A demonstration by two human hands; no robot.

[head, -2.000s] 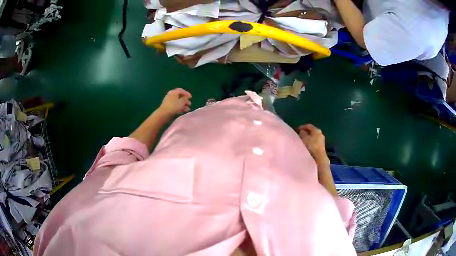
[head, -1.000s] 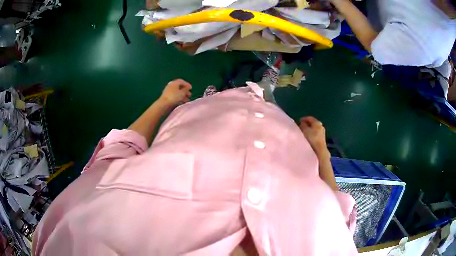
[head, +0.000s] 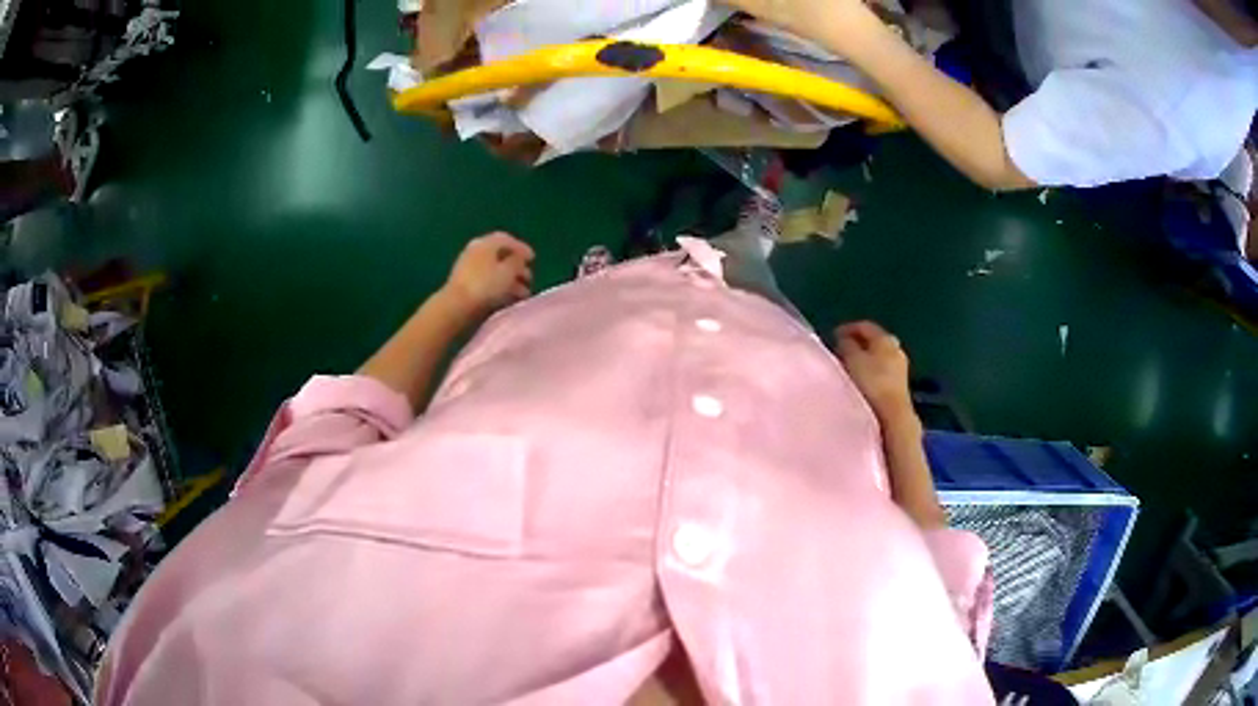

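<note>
My left hand (head: 494, 269) hangs empty beside the pink shirt, its fingers loosely curled with a gap at the thumb. My right hand (head: 872, 364) hangs empty on the other side, fingers loosely bent. Both are away from the cloth. Ahead, at the top edge, a heap of white and brown cut pieces (head: 563, 111) lies behind a curved yellow rail (head: 531, 68) with a dark patch. A cream-yellow ticket (head: 677, 94) shows under the rail. The heap's far side is cut off by the picture's edge.
A co-worker's bare arm (head: 941, 111) reaches onto the heap from the right. A blue crate (head: 1028, 466) stands at lower right. A grey-white cloth heap (head: 83, 455) fills a yellow-edged rack at left. Scraps (head: 822, 218) and a black cable (head: 351, 76) lie on the green floor.
The co-worker's arm has reached further left across the heap, over the rail's right part. Some upper pieces have shifted and more brown shows at left. My hands have barely moved.
</note>
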